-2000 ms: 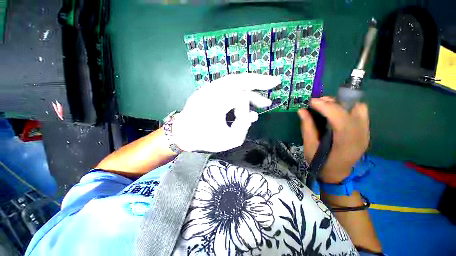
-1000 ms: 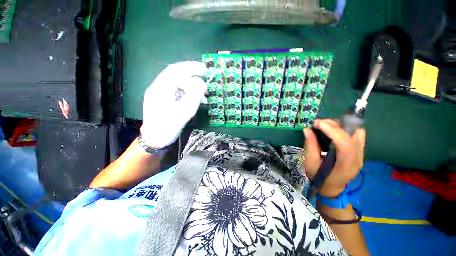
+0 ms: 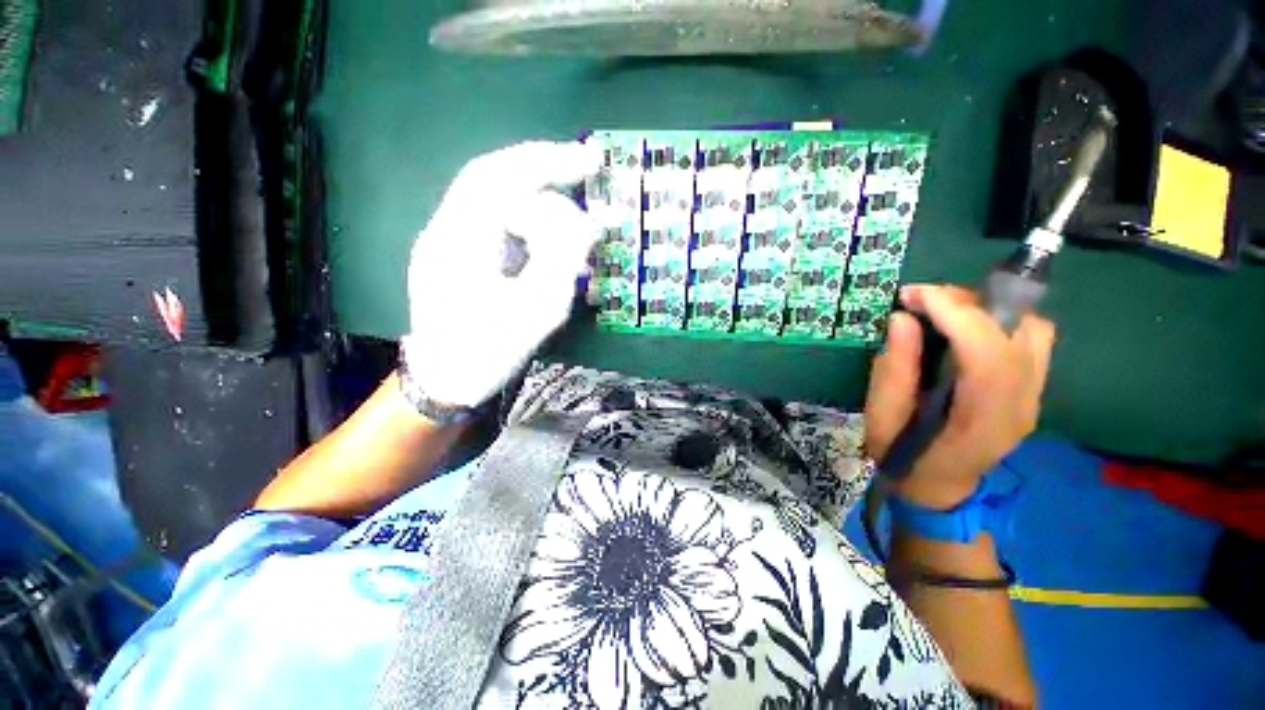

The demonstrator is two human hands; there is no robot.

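A green PCB panel (image 3: 756,236) with rows of small boards and dark chips lies on the purple pad (image 3: 742,128), of which only a thin strip shows behind the far edge. My left hand (image 3: 500,264), in a white glove, is at the panel's left edge, with its fingertips on or over that edge. My right hand (image 3: 971,388), bare, is shut on the soldering iron (image 3: 1017,291). The iron's tip points up and away, to the right of the panel. My right fingertips are close to the panel's right edge; whether they touch it I cannot tell.
The black iron stand (image 3: 1075,139) and a yellow sponge (image 3: 1190,201) are at the right. A clear hood rim (image 3: 680,31) crosses the top of the view. Black foam sheets (image 3: 97,180) are stacked at the left. The green mat (image 3: 375,139) lies under the panel.
My left hand has moved from over the panel to its left edge, and the whole panel is uncovered. The hood rim has come into view. My right hand still holds the iron.
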